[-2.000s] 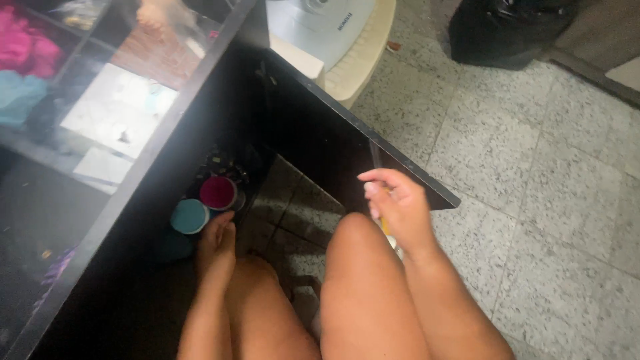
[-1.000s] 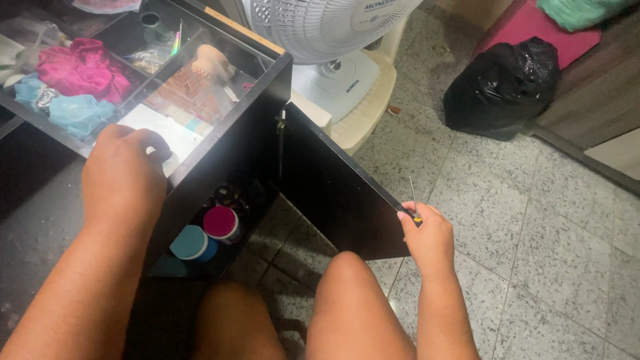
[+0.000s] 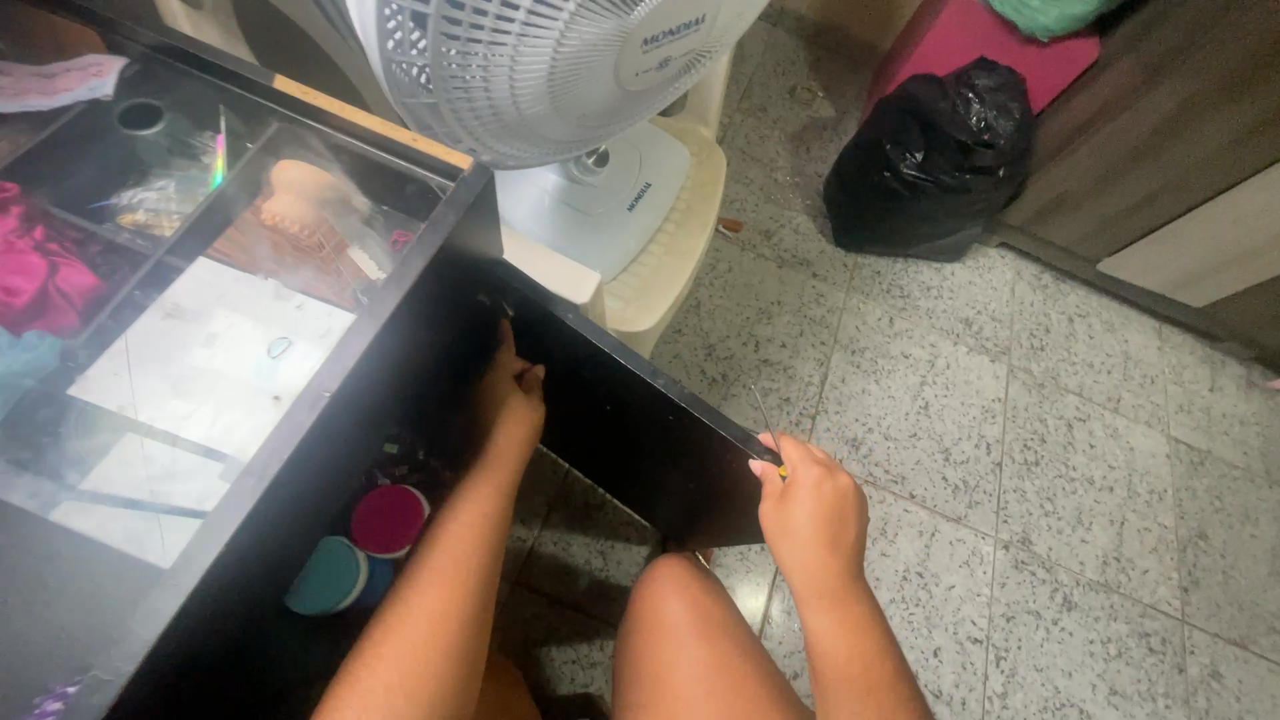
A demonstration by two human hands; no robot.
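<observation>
A black cabinet door [image 3: 640, 420] stands open beside a glass-topped black cabinet [image 3: 300, 420]. My left hand [image 3: 515, 400] reaches inside, its index finger at the metal hinge [image 3: 497, 303] where door and cabinet meet; I see nothing held in it. At the door's free edge, my right hand [image 3: 810, 500] holds a thin-shafted tool, probably a screwdriver [image 3: 765, 415], with a bit of yellow handle showing. The shaft points up past the door's edge, and the fingers touch that edge. Most of the handle is hidden in the palm.
Jars with a magenta lid [image 3: 390, 520] and a teal lid [image 3: 328, 577] sit inside the cabinet. A white fan [image 3: 600, 190] stands on a cream plastic stool [image 3: 665, 290] behind the door. A black plastic bag [image 3: 930, 165] lies on the tiled floor. My knee [image 3: 675, 590] is below the door.
My left hand has moved from the cabinet's glass top down to the hinge inside. My right hand stays at the door's edge with the tool, where it was a second ago.
</observation>
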